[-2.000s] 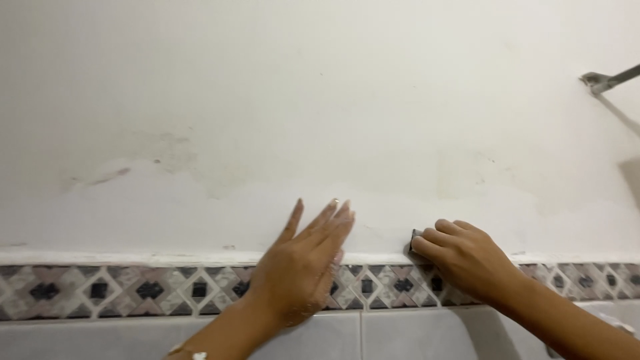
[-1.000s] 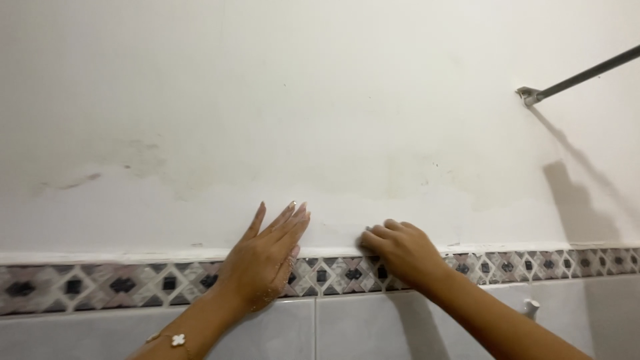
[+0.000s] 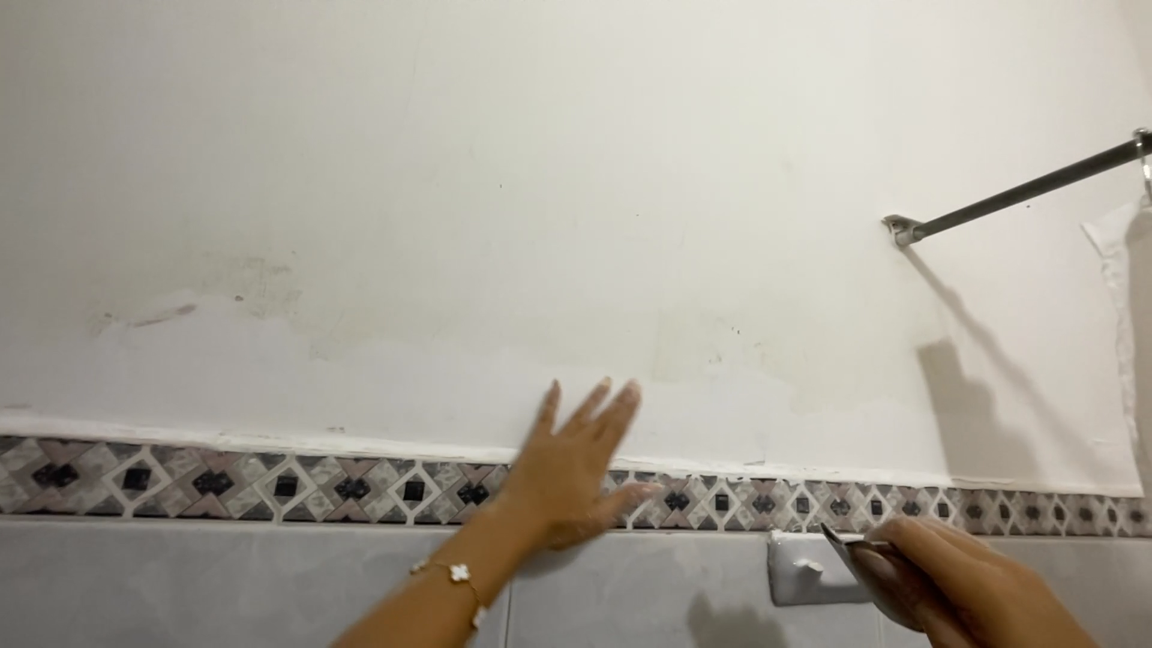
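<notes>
My left hand [image 3: 571, 472] lies with its fingers spread against the white wall [image 3: 540, 180] and over the patterned border tiles [image 3: 351, 486]; it holds nothing. A bracelet [image 3: 459, 573] hangs on that wrist. At the lower right, my right hand [image 3: 967, 571] grips a thin metal scraper [image 3: 886, 576], tilted with its edge up and to the left. Just beyond the scraper, a white ceramic holder [image 3: 796, 567] on the grey tiles is partly covered by it. The scraper's handle end is hidden by my fingers.
A dark rod [image 3: 1026, 189] in a wall bracket [image 3: 900, 229] sticks out at the upper right, with a white curtain [image 3: 1125, 315] at its side. Stained, rough patches [image 3: 261, 283] mark the wall at left. Grey tiles [image 3: 225, 576] run below the border.
My right hand has left the joint above the border and moved down and right, with the scraper now plainly seen. My left thumb has spread away from the fingers.
</notes>
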